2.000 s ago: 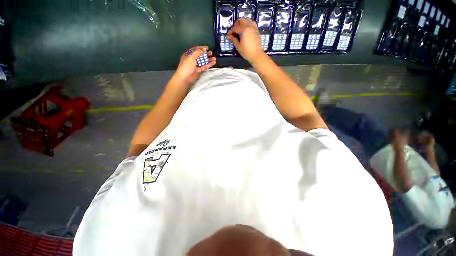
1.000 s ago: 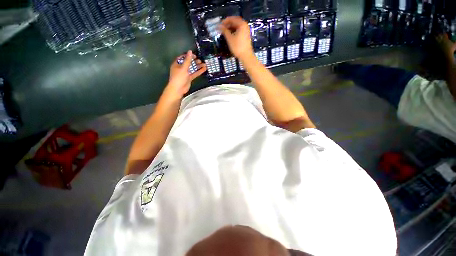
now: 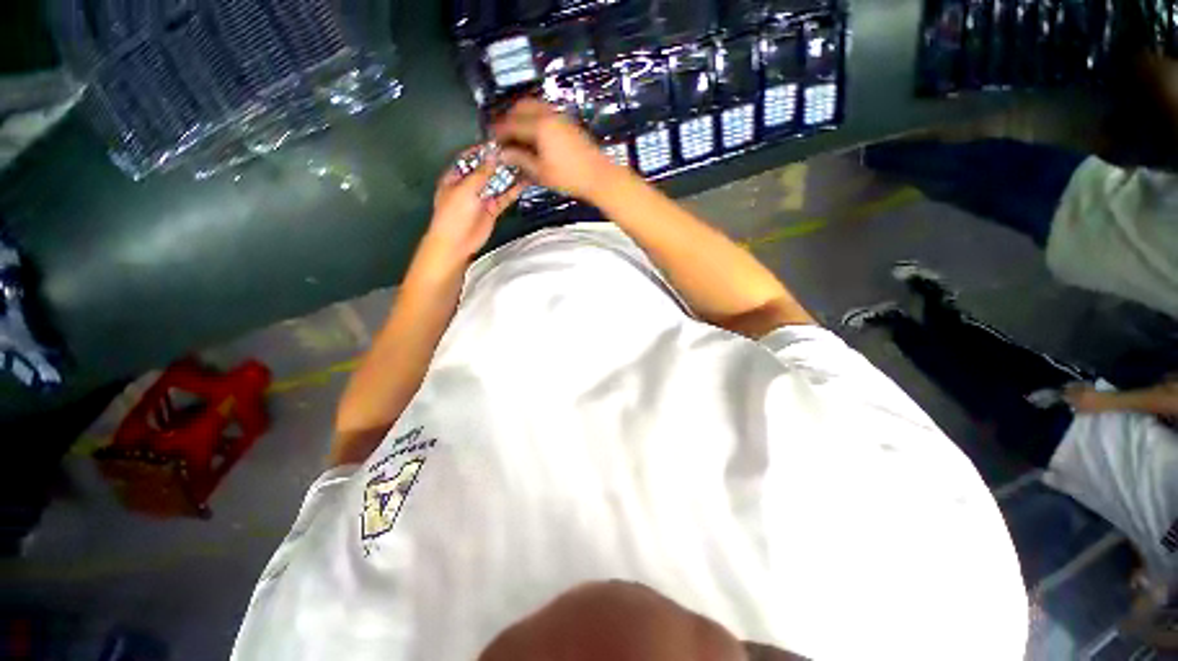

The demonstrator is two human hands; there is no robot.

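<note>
My left hand [image 3: 468, 200] is palm up and holds several small pale keypads [image 3: 499, 180] at the near left corner of the black tray. My right hand [image 3: 545, 149] is over the left hand, its fingertips at the keypads; whether it grips one cannot be told. The glossy black tray [image 3: 718, 85] has rows of pockets with dark housings. In its near row several housings carry pale keypads [image 3: 696, 137] at their near ends. One pale keypad [image 3: 510, 61] lies in the row behind, at the left end. My hands hide the tray's near left part.
Clear ridged blister trays [image 3: 220, 71] lie on the green bench [image 3: 258, 245] at the left. Another black tray [image 3: 1021, 49] is at the far right. A red stool or crate [image 3: 185, 433] stands on the floor at the left. Two other people, partly visible, are at the right.
My right hand has come back from the tray's second row to my left hand. A pale keypad now lies at that row's left end. The camera view has shifted slightly.
</note>
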